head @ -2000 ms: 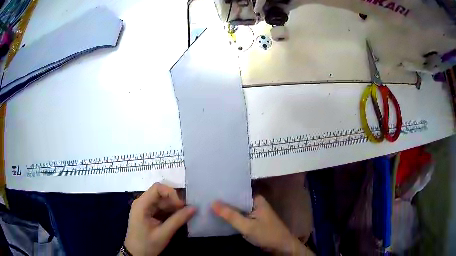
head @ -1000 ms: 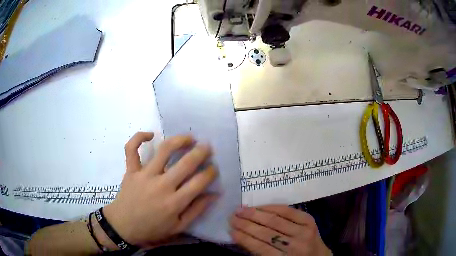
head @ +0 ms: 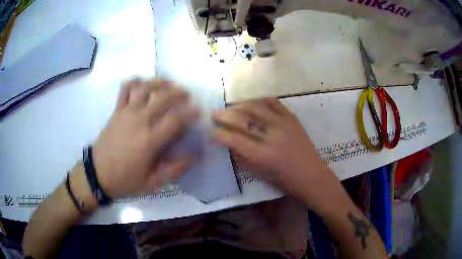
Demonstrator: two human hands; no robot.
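Note:
A long pale lilac-white shaped piece (head: 215, 174) lies on the white table in front of the sewing machine (head: 230, 17). Its angled end now points toward the table's front edge, and its far part runs up left of the needle area. My left hand (head: 147, 131) is blurred and lies over the piece's left side and middle, fingers bent. My right hand (head: 263, 134) is blurred, its fingertips at the piece's right edge. Whether either hand grips the piece cannot be told.
Scissors (head: 377, 116) with yellow and red handles lie at the right on the table. A stack of pale cut pieces (head: 48, 68) lies at the far left. A printed ruler (head: 332, 153) runs along the front edge. A blue-rimmed crate (head: 381, 202) is below right.
The piece has moved up the table, its lower end now on the table near the ruler. Both hands have moved forward, the left onto the piece's middle, the right to its right edge.

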